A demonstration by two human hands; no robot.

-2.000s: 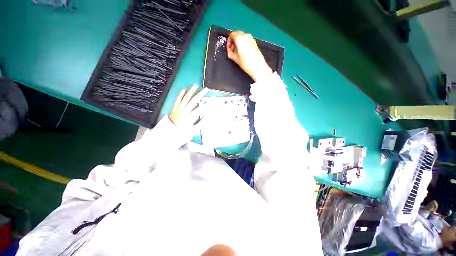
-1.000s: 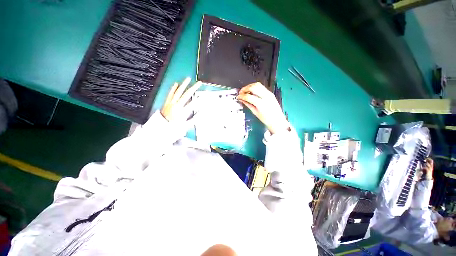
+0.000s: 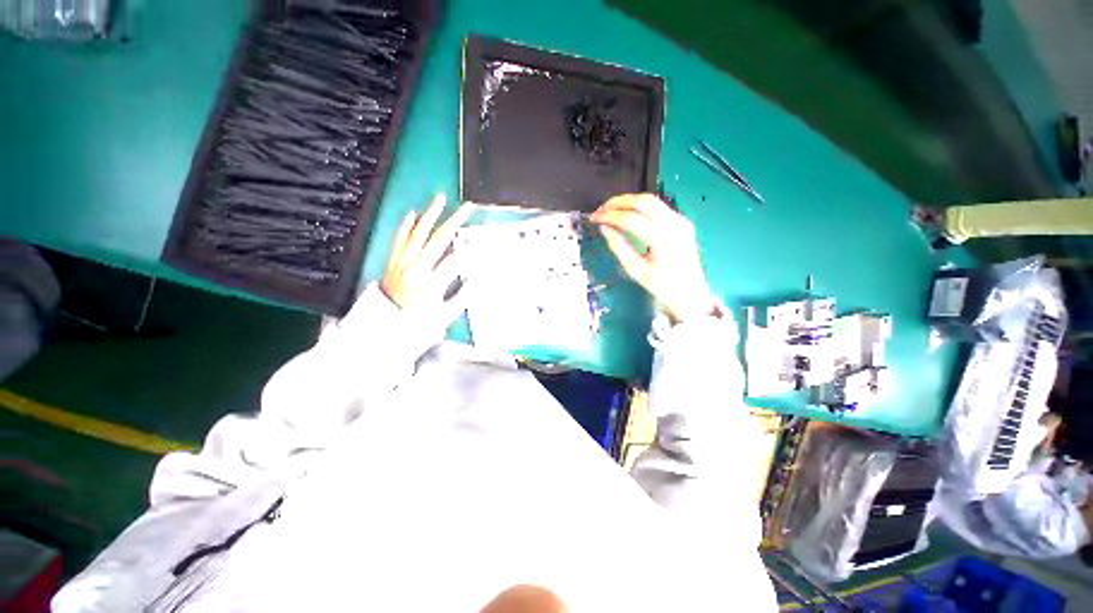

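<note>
The pale fixture block [image 3: 527,281] lies at the near edge of the green bench, overexposed. My left hand [image 3: 422,258] rests at its left side, fingers spread. My right hand [image 3: 653,246] is at its upper right corner, thumb and fingertips pinched together; whether a tiny part is between them cannot be told. The small black tray [image 3: 527,156] lies just beyond the fixture, with small black parts [image 3: 596,129] heaped at right and tiny silver parts [image 3: 497,78] at its far left. The long tray's black rods [image 3: 294,144] lie to the left.
Tweezers [image 3: 726,171] lie right of the small tray. A silver-grey metal fixture [image 3: 815,353] stands farther right. Plastic-wrapped goods [image 3: 1013,389] are at the right edge, with part of a person in white beside them. A clear plastic item [image 3: 66,18] is at far left.
My right hand has left the small tray, uncovering the black heap, and come to the fixture's upper right corner. My left hand stays at the fixture's left side.
</note>
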